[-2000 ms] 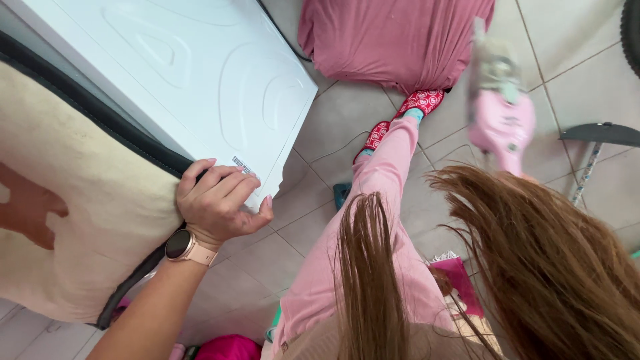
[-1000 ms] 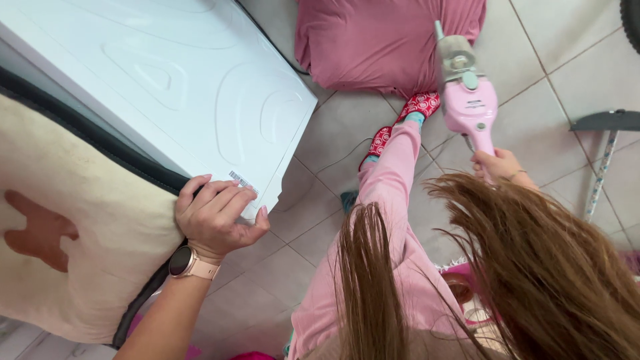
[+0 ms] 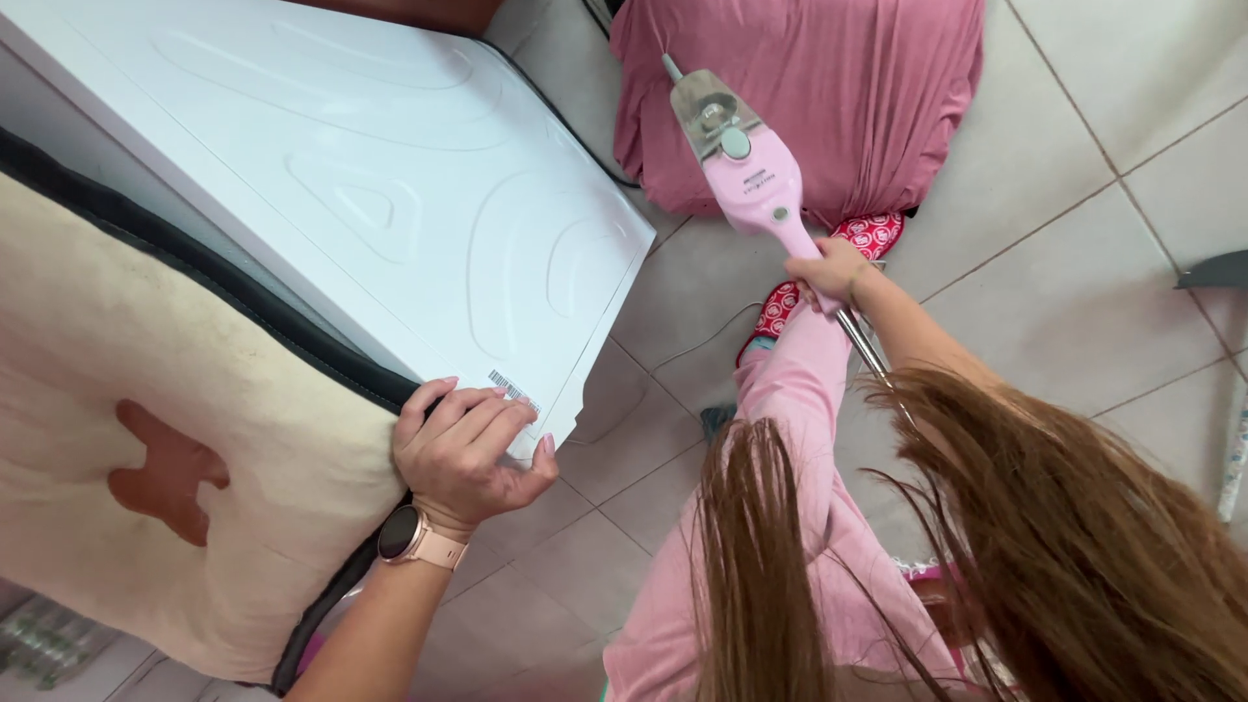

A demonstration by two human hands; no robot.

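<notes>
My left hand [image 3: 473, 453], with a watch on its wrist, grips the corner of a white metal appliance panel [image 3: 390, 185], by the edge of a cream cushion [image 3: 283, 468] with black trim. My right hand [image 3: 829, 273] is closed around the handle of a pink handheld vacuum cleaner [image 3: 756, 180]. Its clear grey dust cup and narrow nozzle point away from me, over a dusty-pink cloth-covered bundle [image 3: 809, 97]. A metal tube [image 3: 863, 341] runs back from the handle toward my body, partly behind hair.
My feet, in red patterned slippers [image 3: 871, 234], stand on the tiled floor by the bundle. A thin cable [image 3: 707, 341] lies near them. At the right edge are a dark grey dustpan-like piece [image 3: 1214, 271] and a patterned pole [image 3: 1233, 453]. Long hair hangs over the lower view.
The vacuum cleaner in my right hand has swung left, its nozzle now over the pink bundle; earlier it was to the bundle's right. My left hand keeps its place on the panel corner.
</notes>
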